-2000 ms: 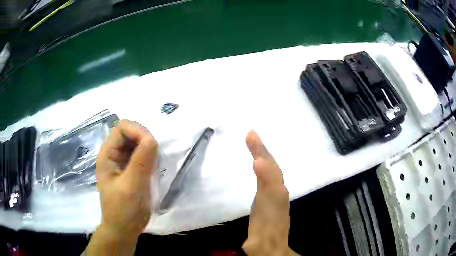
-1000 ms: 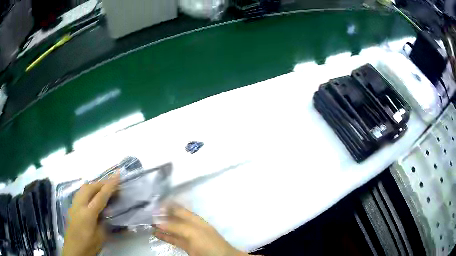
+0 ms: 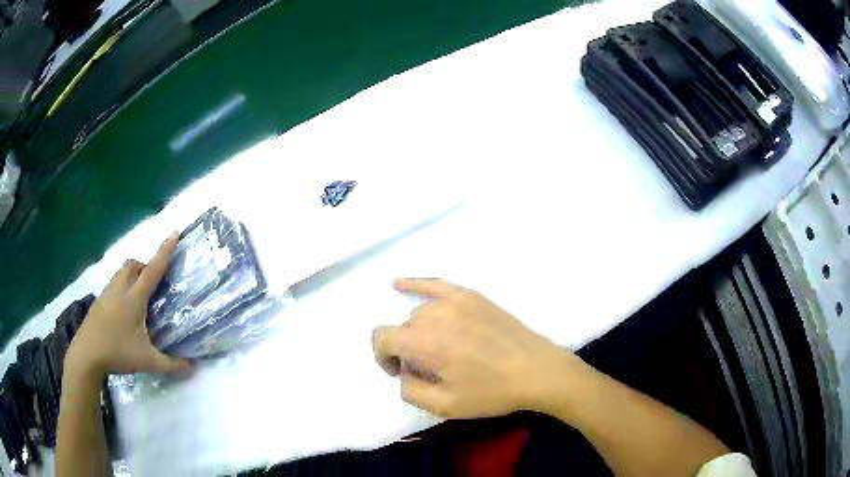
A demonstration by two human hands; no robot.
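My left hand (image 3: 126, 321) grips a pile of bagged frames (image 3: 210, 279), shiny grey-black in crinkled clear plastic, with the thumb at the near edge and fingers at the far edge. My right hand (image 3: 457, 354) is over the white sheet, fingers partly curled, the index finger pointing left, with nothing seen in it. A stack of poly bags (image 3: 373, 244) lies mid-table, seen only as a pale edge line, with a small dark printed mark (image 3: 337, 193) beyond it.
Neat stacks of unbagged black frames (image 3: 685, 98) stand at the upper right, with a white puffy packet (image 3: 788, 56) beyond. More dark frames (image 3: 42, 391) are at the far left. A white blister tray (image 3: 825, 242) is at the right edge. The green surface (image 3: 308, 65) runs behind the sheet.
The single bagged frame held between both hands is no longer separate; my left hand now holds a bagged pile. My right hand has moved right, away from it. The view has shifted.
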